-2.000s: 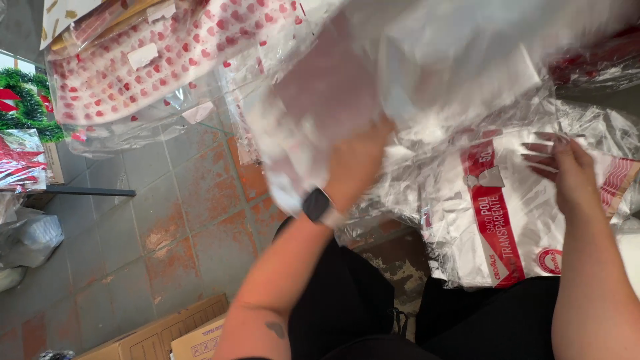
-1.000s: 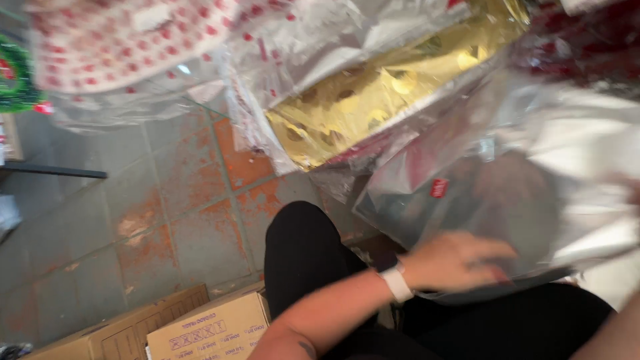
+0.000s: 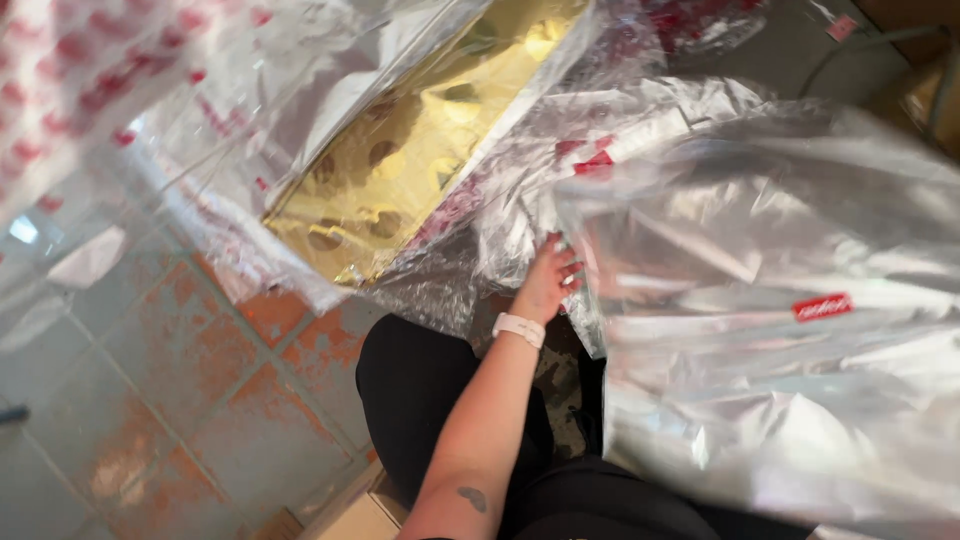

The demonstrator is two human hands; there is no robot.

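My left hand [image 3: 551,279], with a pale watch band on its wrist, reaches to the left edge of a large clear plastic bag [image 3: 750,360]. The fingers are slightly bent beside that edge; whether they pinch it is unclear. A small red label [image 3: 823,307] is on the bag, which spreads over the right side of the view and partly over my lap. Crumpled clear plastic packaging [image 3: 517,225] lies just beyond the hand. To its upper left is a gold metallic bag with round dots [image 3: 420,142] in a clear wrapper. My right hand is out of sight.
Plastic bags with red hearts [image 3: 75,82] are at the upper left. Worn grey and orange floor tiles [image 3: 172,375] show below them. A cardboard box [image 3: 352,510] stands by my leg at the bottom. More red packaging [image 3: 690,22] and a cable [image 3: 862,41] are at the upper right.
The white package with a red band, seen two seconds ago, is no longer visible. The clear bag with the red label now spreads wider at the right, and my left hand has moved to its left edge.
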